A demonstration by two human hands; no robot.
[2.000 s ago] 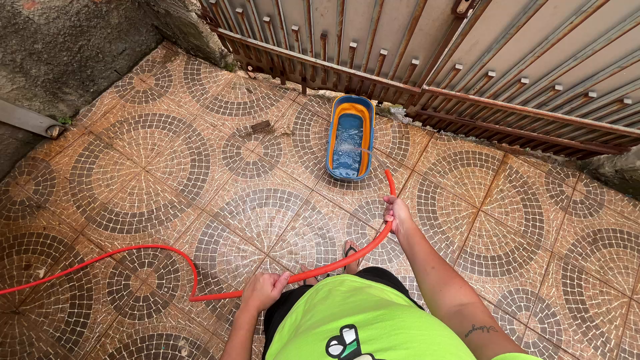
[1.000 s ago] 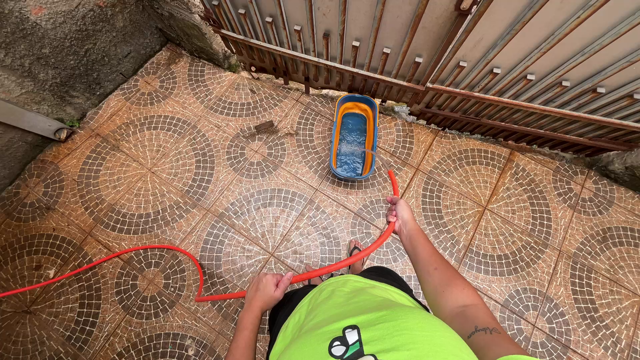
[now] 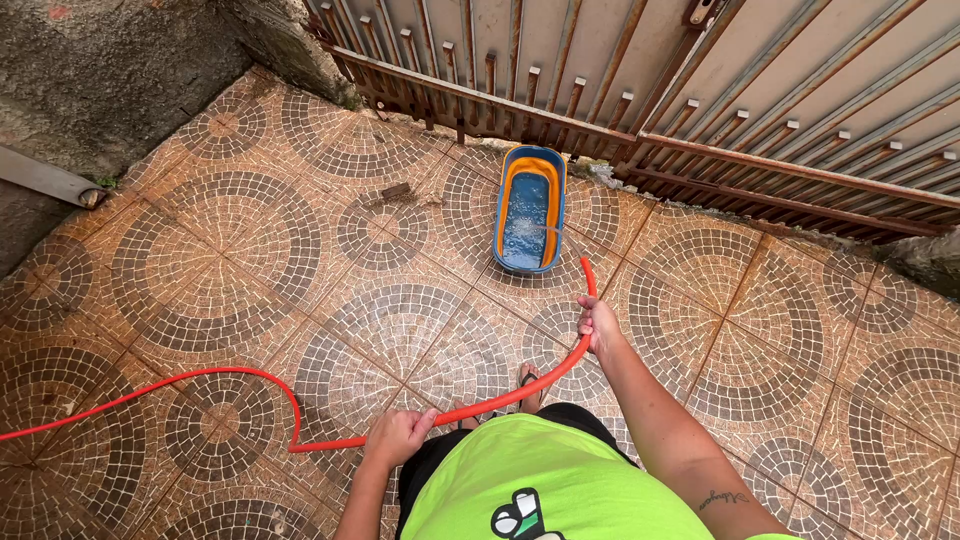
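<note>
My right hand (image 3: pixel 596 324) is closed around an orange-red garden hose (image 3: pixel 502 400) a little below its free end, at the centre right. Lower down, my left hand (image 3: pixel 400 435) grips the same hose near my waist. From the hose's mouth a thin stream of water arcs left into a blue and orange plastic tub (image 3: pixel 528 262). The tub is oblong and stands on the tiled floor beyond the hose end. Water in it ripples and bubbles where the stream lands. The rest of the hose trails off to the left edge.
A rusty metal gate (image 3: pixel 480 97) runs along the far side, just behind the tub. A rough concrete wall (image 3: pixel 112 82) and a metal bar (image 3: pixel 45 180) stand at the left. A small dark block (image 3: pixel 396 190) lies on the patterned tile floor (image 3: pixel 225 255). My sandalled feet are below the hose.
</note>
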